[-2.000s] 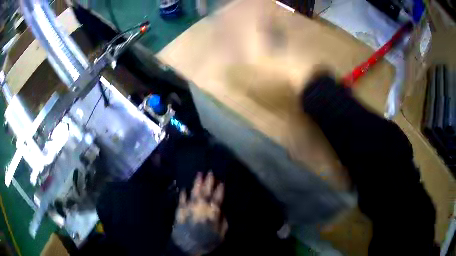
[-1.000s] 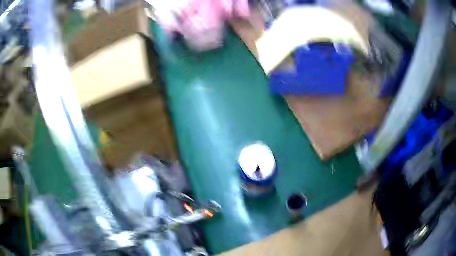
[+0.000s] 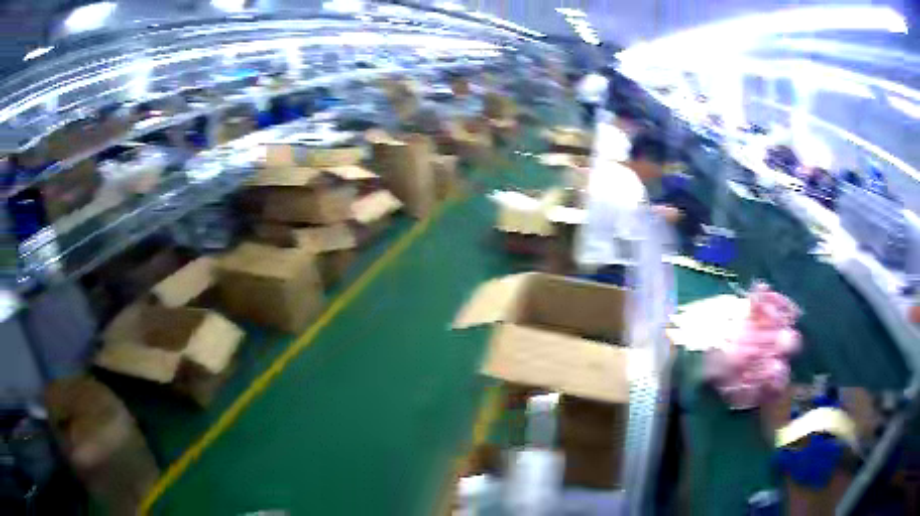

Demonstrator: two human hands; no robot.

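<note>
Neither of my hands is in the picture. Nearest in front of me at the bottom is a blurred pale machine part (image 3: 535, 474), cut off by the lower edge. A shiny upright column (image 3: 651, 403) rises right of it. An open brown carton (image 3: 560, 348) stands just beyond, left of the column. Right of the column is the green-topped bench (image 3: 716, 443) with a pink bundle (image 3: 759, 348) on it. A blue bin (image 3: 812, 459) with a pale yellow top is at the lower right. The view is blurred.
A green floor aisle (image 3: 353, 413) with a yellow line (image 3: 293, 348) runs into the distance. Open cartons (image 3: 171, 343) line its left side. A person in white (image 3: 610, 207) is at the bench on the right, beyond the open carton. Bright ceiling lights are above.
The view has swung up from the machine and bench to the wide factory floor. My hand and dark sleeve, seen two seconds ago, are out of the picture. The can is no longer clearly visible.
</note>
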